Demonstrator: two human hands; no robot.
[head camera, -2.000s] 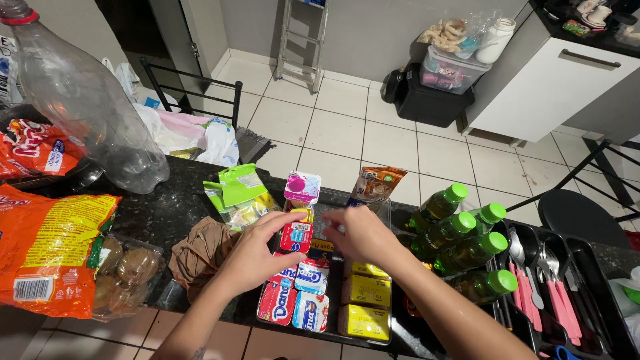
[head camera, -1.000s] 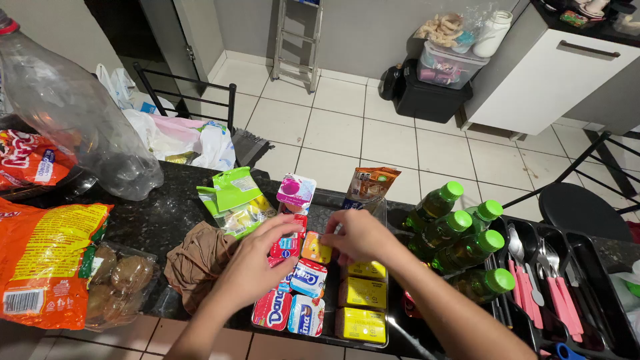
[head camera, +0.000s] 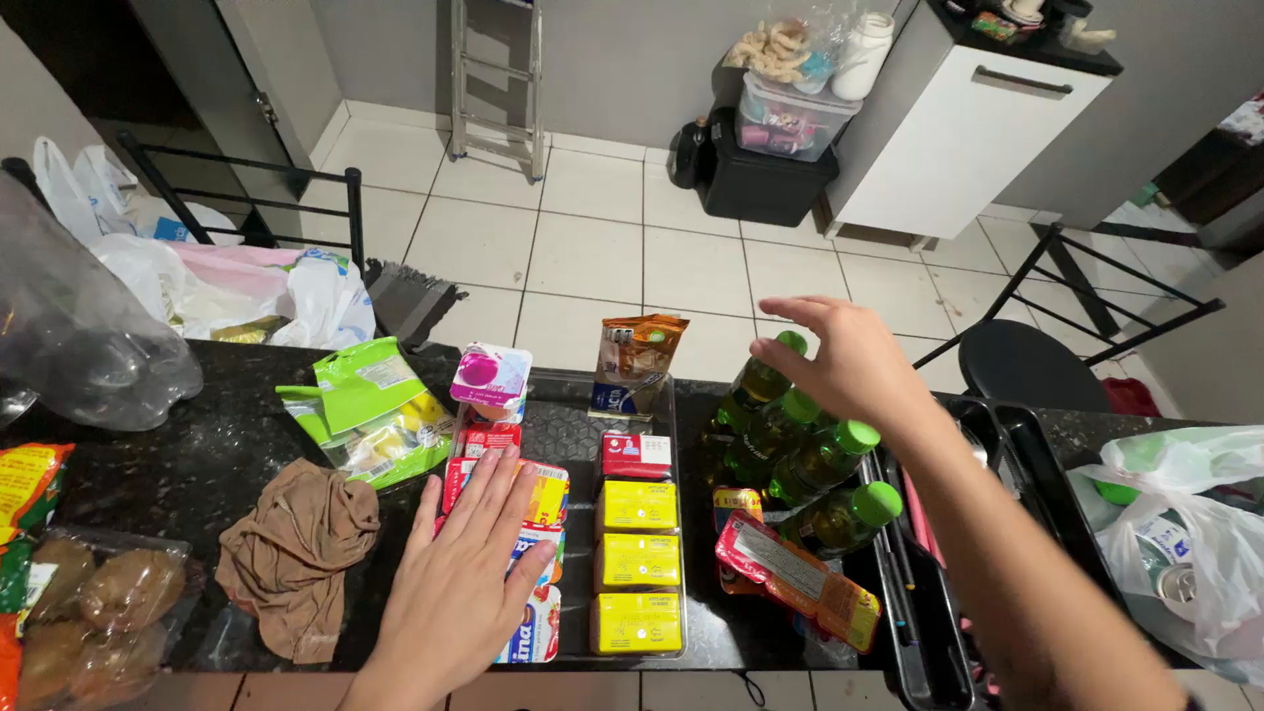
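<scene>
My left hand (head camera: 464, 573) lies flat, fingers extended, over the yogurt cups (head camera: 533, 622) in the left part of a clear plastic tray (head camera: 676, 415). It grips nothing and hides part of the cups. My right hand (head camera: 825, 351) is raised, empty, over the green-capped glass bottles (head camera: 810, 459), covering part of one. Several yellow boxes (head camera: 639, 561) and a red box (head camera: 637, 455) line the tray's right side. A brown snack pouch (head camera: 637, 365) stands at its far end, and a purple-lidded cup (head camera: 491, 380) sits at its far left corner. More yogurt packs (head camera: 795, 578) lie beside the bottles.
Left on the dark stone counter are a brown cloth (head camera: 301, 558), a green package (head camera: 380, 410), packed kiwis (head camera: 133, 588) and a large plastic bottle (head camera: 89, 316). A black cutlery tray (head camera: 923, 632) and a plastic bag (head camera: 1185, 533) are at right. Chairs stand beyond the counter.
My right hand has moved from the yogurt cups to the right, over the green-capped bottles. My left hand, earlier curled at the cups, now lies flatter on them.
</scene>
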